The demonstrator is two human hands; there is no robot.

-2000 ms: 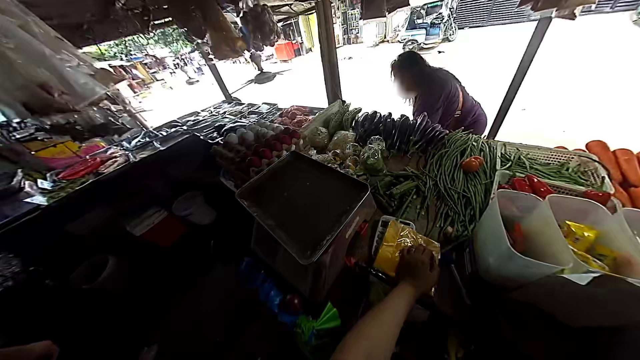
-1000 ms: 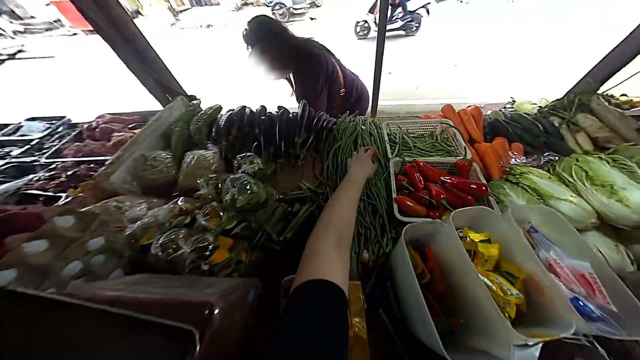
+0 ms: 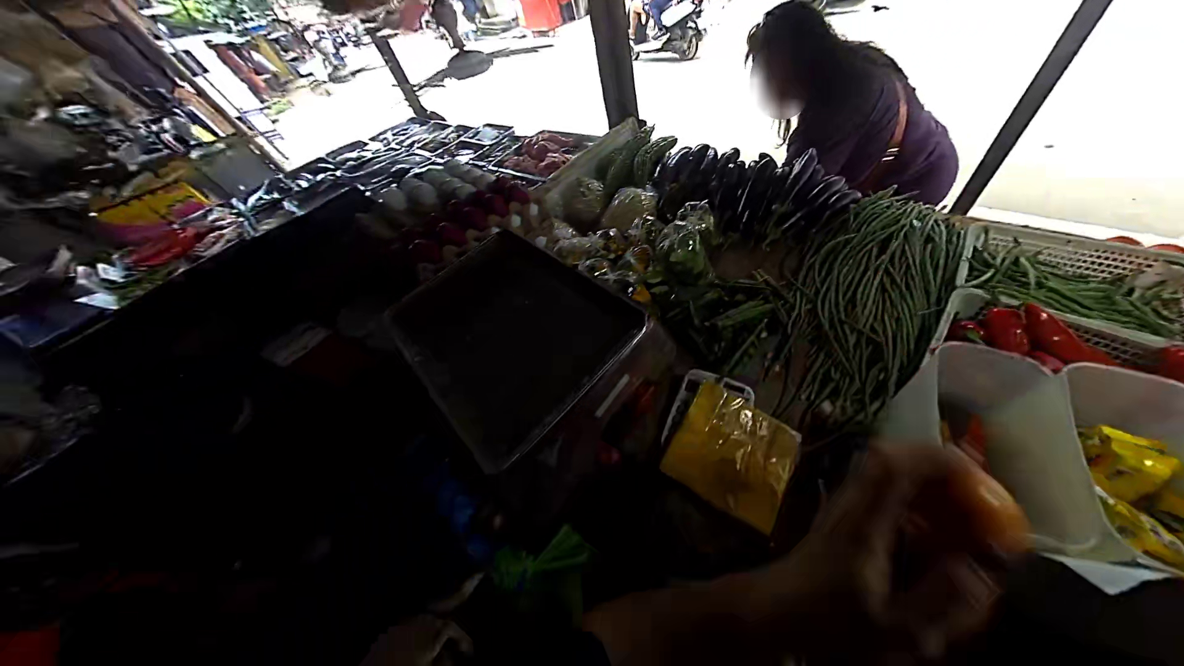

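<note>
My right hand point(image 3: 897, 546), blurred by motion, is closed around a round orange-red tomato point(image 3: 976, 509) at the lower right, in front of the white plastic bins point(image 3: 999, 393). Dim at the bottom edge, part of my left hand point(image 3: 425, 640) shows; its fingers and anything in them are hidden in shadow. Left of my right hand lies a yellow plastic-wrapped packet point(image 3: 731, 453) against a small white basket point(image 3: 680, 402). A dark square scale tray point(image 3: 523, 347) stands farther left. Beyond the packet are long green beans point(image 3: 869, 296) in a heap.
Eggplants point(image 3: 749, 190), bagged vegetables point(image 3: 684, 245), eggs point(image 3: 462, 217) and a basket of red peppers point(image 3: 1045, 338) crowd the stall. Yellow packets point(image 3: 1128, 462) fill one bin. A person point(image 3: 860, 120) leans beside the stall, between posts point(image 3: 612, 65). Green plastic point(image 3: 546, 560) lies low in front.
My right hand has come back from the beans to the near side, now with the tomato. Two seconds ago the tomato lay on the beans and that hand was on the yellow packet. The view has swung.
</note>
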